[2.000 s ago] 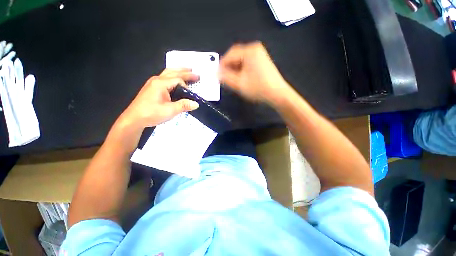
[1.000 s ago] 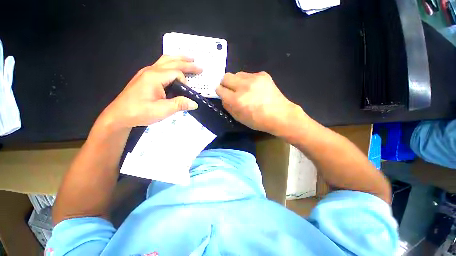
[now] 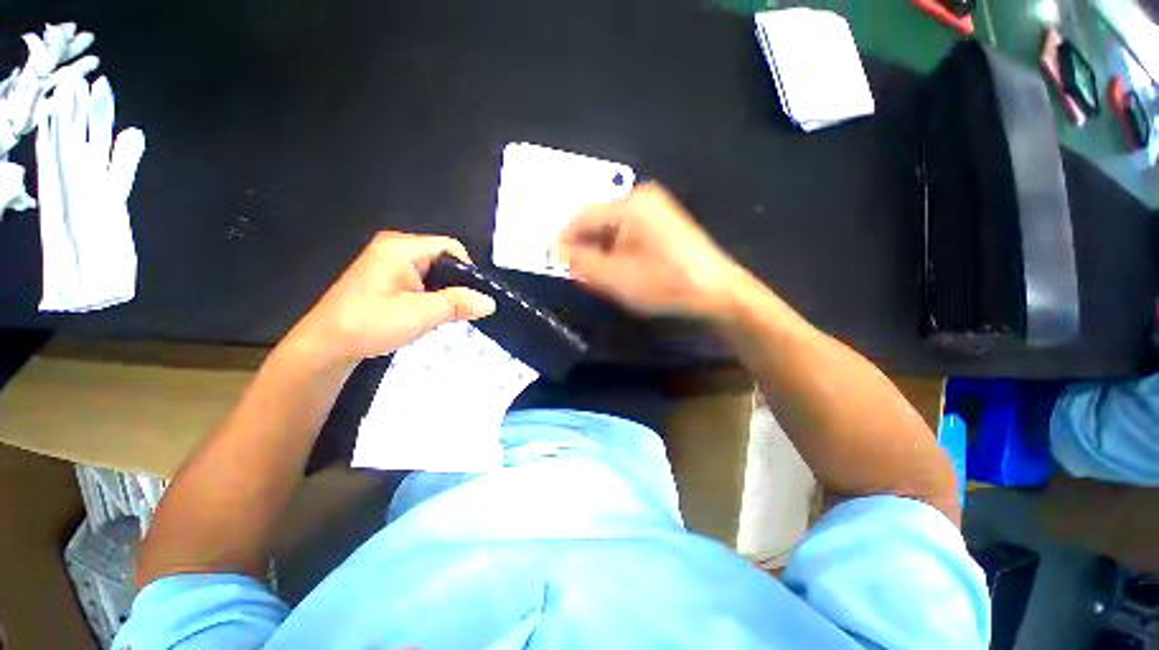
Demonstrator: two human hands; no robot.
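Observation:
My left hand [image 3: 397, 300] holds a glossy black strip [image 3: 528, 328] with pale dashes along its edge, pinched between thumb and fingers. White backing paper [image 3: 439, 404] with faint printed marks hangs below the strip. A white square plate [image 3: 534, 203] with a dark corner hole lies on the black mat, beyond my left hand and not touched by it. My right hand [image 3: 655, 254] is blurred, over the plate's lower right part, fingertips bent together. Whether it pinches a small piece is hidden by the blur.
A stack of white plates [image 3: 816, 70] lies at the far right. A black stack [image 3: 972, 203] with a grey curved edge stands at right. White gloves [image 3: 89, 210] lie at left. Open cartons [image 3: 140, 396] are below the bench edge. A blue bin [image 3: 1004, 432] and another person's sleeve [image 3: 1110, 429] show at lower right.
My left hand has come off the plate, still holding the strip and paper. My right hand has moved over the plate's lower right part. The camera view has shifted, showing more of the gloves and plate stack.

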